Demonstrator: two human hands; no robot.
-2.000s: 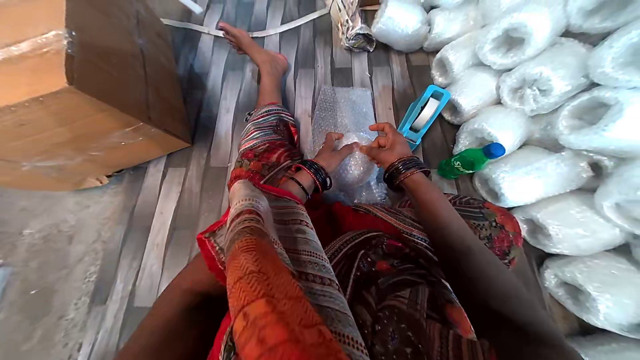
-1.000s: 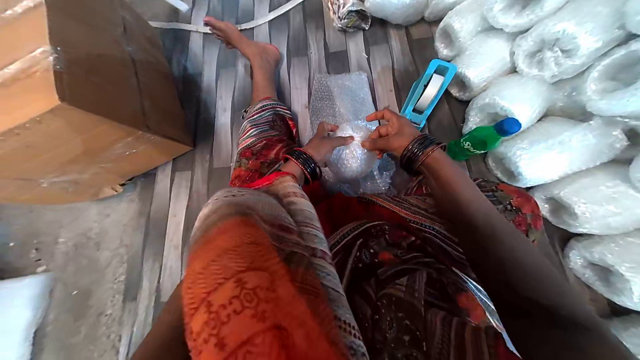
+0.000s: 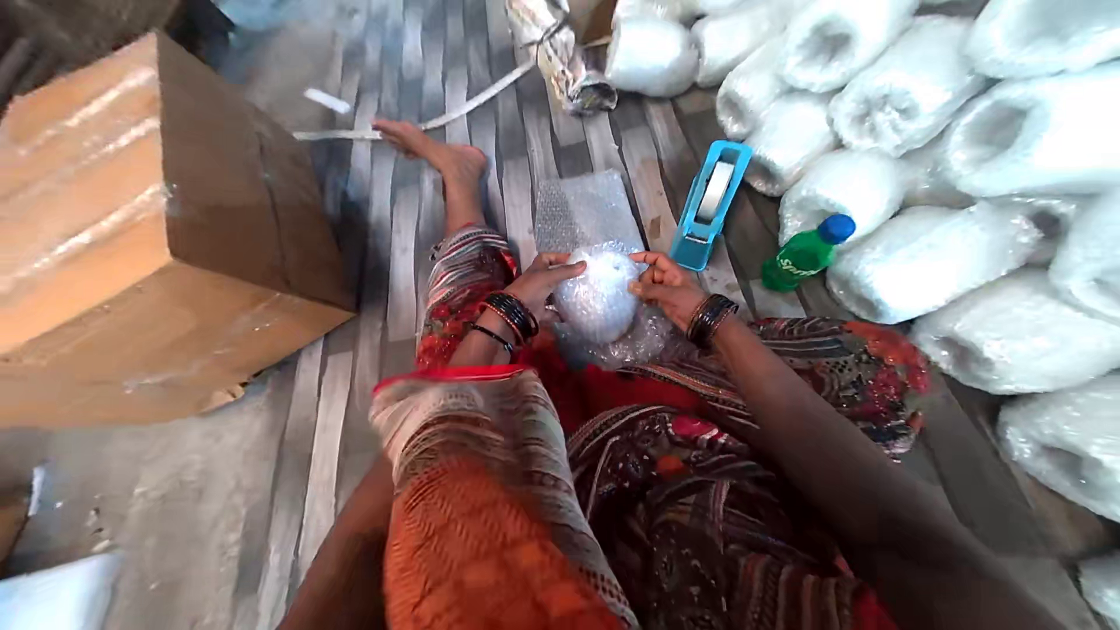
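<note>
A rounded white object in bubble wrap (image 3: 598, 296) sits in front of my lap, between my hands. My left hand (image 3: 547, 282) grips its upper left side, thumb on top. On its upper right edge my right hand (image 3: 669, 284) pinches the wrap between thumb and fingers. What is inside the wrap cannot be made out. Flat sheets of bubble wrap (image 3: 584, 210) lie on the floor just beyond it, and crumpled wrap shows below it. A blue tape dispenser (image 3: 710, 206) with a white roll lies to the right of the sheets.
A green plastic bottle with a blue cap (image 3: 801, 254) stands right of the dispenser. Bubble-wrapped bundles (image 3: 936, 254) are piled along the right. A large cardboard box (image 3: 262, 201) is at the left. A white strap (image 3: 477, 101) crosses the striped floor near my foot, beside a crumpled wrapper (image 3: 564, 61).
My right hand has shifted from over the top of the wrapped object to its right edge. The left hand stays at its left side.
</note>
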